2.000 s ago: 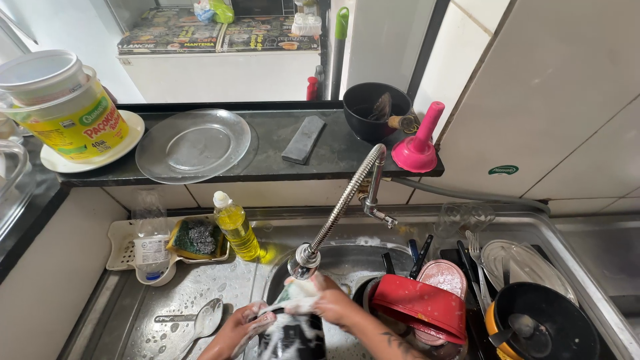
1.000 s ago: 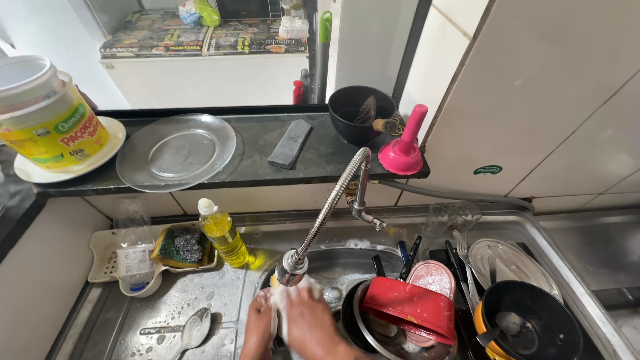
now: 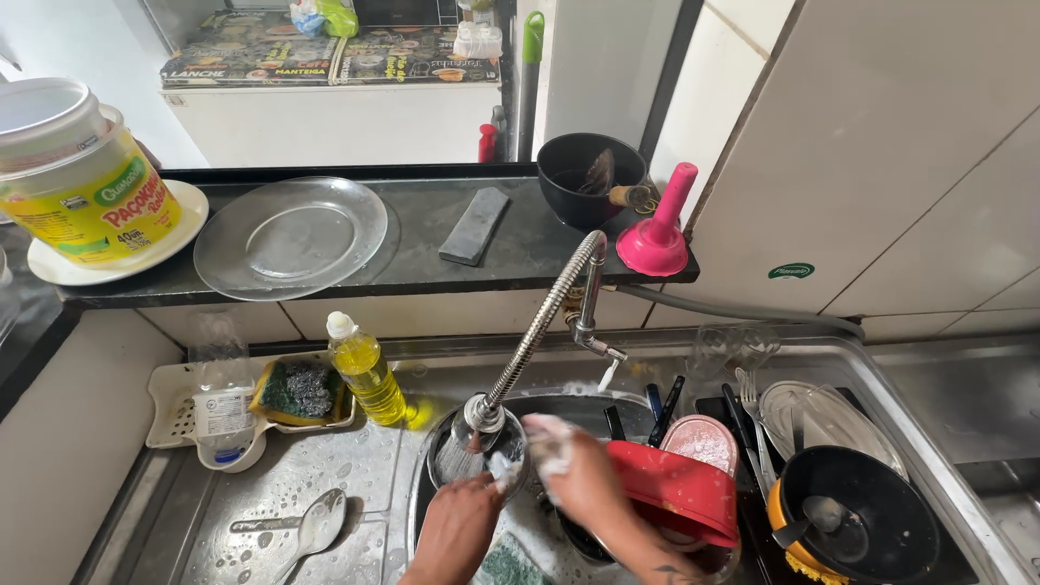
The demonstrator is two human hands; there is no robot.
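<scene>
My left hand point(image 3: 461, 516) grips the rim of a clear, round glass vessel point(image 3: 444, 445) beneath the faucet head point(image 3: 483, 413), where water streams down. Just right of it, my right hand point(image 3: 573, 467) is blurred and covered in white suds; whether it holds anything is unclear. A soapy green scouring pad point(image 3: 512, 562) lies low in the sink, below and between the hands. Beside my right forearm, a red plastic container point(image 3: 674, 491) rests on the piled dishes, near a pink soapy lid or dish point(image 3: 700, 443).
A metal spoon point(image 3: 322, 524) lies on the left drainboard, below a yellow detergent bottle point(image 3: 366, 374) and a sponge point(image 3: 299, 392) in a caddy point(image 3: 166, 406). At right are a black bowl point(image 3: 886, 504) and forks point(image 3: 751, 406). A glass plate point(image 3: 292, 236) sits on the ledge.
My hands were together in suds under the faucet; now they are apart, the right one to the right of the glass vessel. The green scouring pad now shows in the sink.
</scene>
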